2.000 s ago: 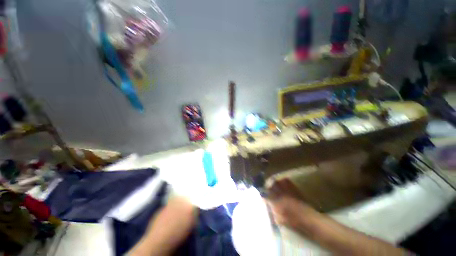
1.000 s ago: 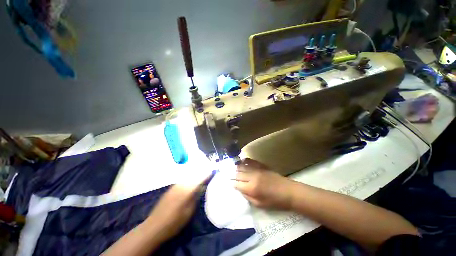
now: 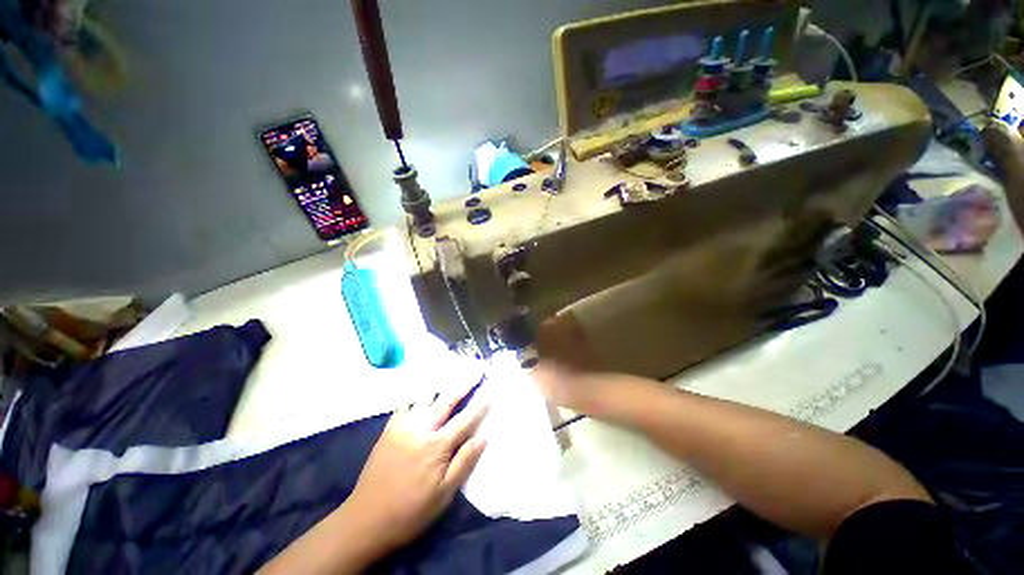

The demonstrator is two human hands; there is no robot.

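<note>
A navy garment panel (image 3: pixel 270 494) with white edge bands lies on the white table, its right part under the needle end of the beige sewing machine (image 3: pixel 663 247). A brightly lit white piece (image 3: pixel 517 461) lies on it just in front of the needle area (image 3: pixel 488 350), which is washed out by glare. My left hand (image 3: pixel 421 461) lies flat on the panel, fingers slightly spread, fingertips close to the needle. My right hand (image 3: pixel 561 382) is at the right side of the needle area, blurred; its fingers are partly hidden and its grip cannot be made out.
A smartphone (image 3: pixel 312 178) leans on the wall. A bright blue strip (image 3: pixel 371 315) lies left of the needle end. A brown-handled tool (image 3: pixel 378 70) stands on the machine head. Another navy piece (image 3: pixel 146 388) lies at left. Cables (image 3: pixel 915 275) lie right; a person's hand (image 3: pixel 1003 146) shows far right.
The view has shifted, so the machine sits slightly further left and higher at its needle end. My left hand now rests flatter with fingers spread. My right hand remains beside the needle, more blurred.
</note>
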